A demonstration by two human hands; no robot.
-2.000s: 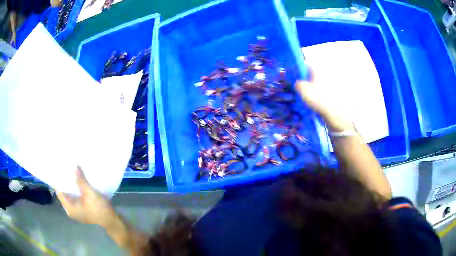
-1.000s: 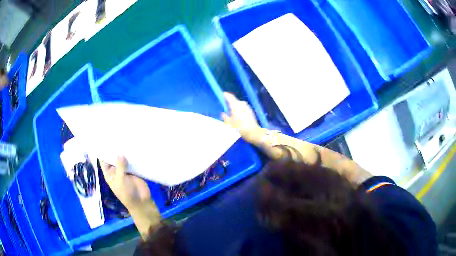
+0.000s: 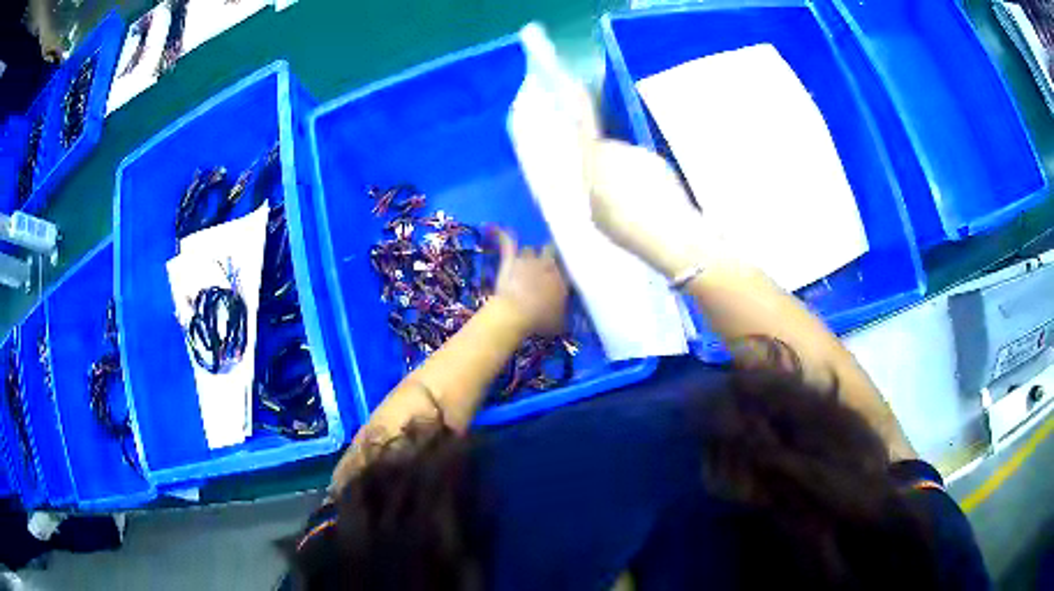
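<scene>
A blue bin [image 3: 405, 98] in front of me holds a loose pile of small dark and red coiled wire harnesses [image 3: 428, 271]. A white paper sheet [image 3: 584, 248] stands tilted over the bin's right side. My right hand [image 3: 636, 191] grips the sheet, blurred, with its fingertips partly hidden. My left hand [image 3: 532, 283] is over the right part of the pile, beside the sheet; its fingers are blurred, and whether it touches harnesses or paper is unclear.
A bin on the left [image 3: 202, 133] holds larger black coils, with one coil [image 3: 216, 329] on a white paper piece. A right bin holds a white sheet [image 3: 763, 162]. Another blue bin [image 3: 954, 116] is at far right. More bins stand at far left on the green bench [image 3: 393, 35].
The paper sheet has gone from lying across the harnesses to standing at the bin's right side. Both hands have moved right within the bin area, and the harness pile shows again.
</scene>
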